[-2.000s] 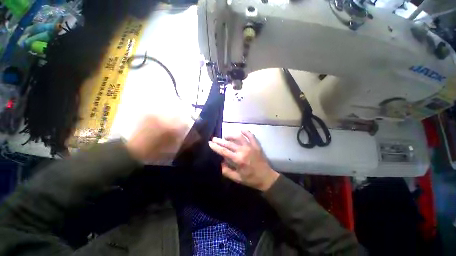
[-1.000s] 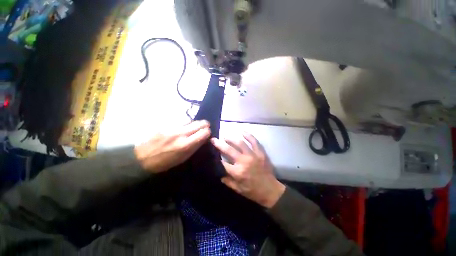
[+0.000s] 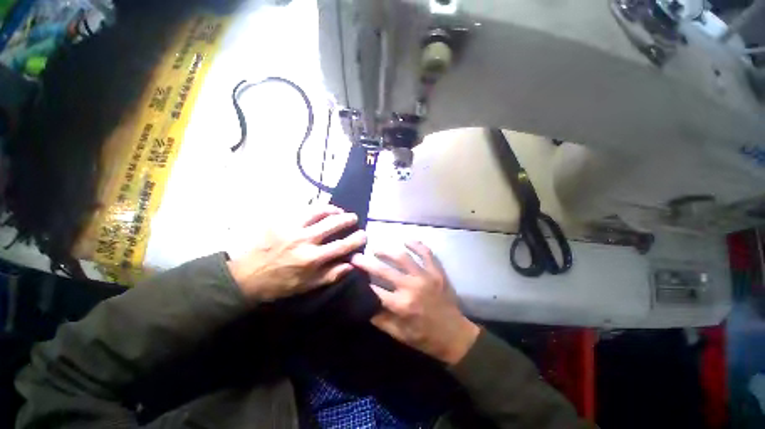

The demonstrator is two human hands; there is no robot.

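Observation:
The black fabric piece runs from under the presser foot of the white sewing machine down over the table's front edge toward the lap. My left hand lies on the fabric's left side with the fingers pressed on it. My right hand holds the fabric's right side, its fingertips close to my left fingers. A thin black cord curves over the table left of the needle, one end meeting the fabric. The fabric below my hands blends into dark clothing.
Black shears lie right of the needle, handles toward me. Yellow printed tape is stuck on the table at left. A shaggy dark pile covers the left end. Green spools are at far left. A red frame stands below.
My left hand came from a blurred position at left onto the fabric and now lies flatter, nearer my right hand. The cord's curve has changed shape. The camera view has shifted.

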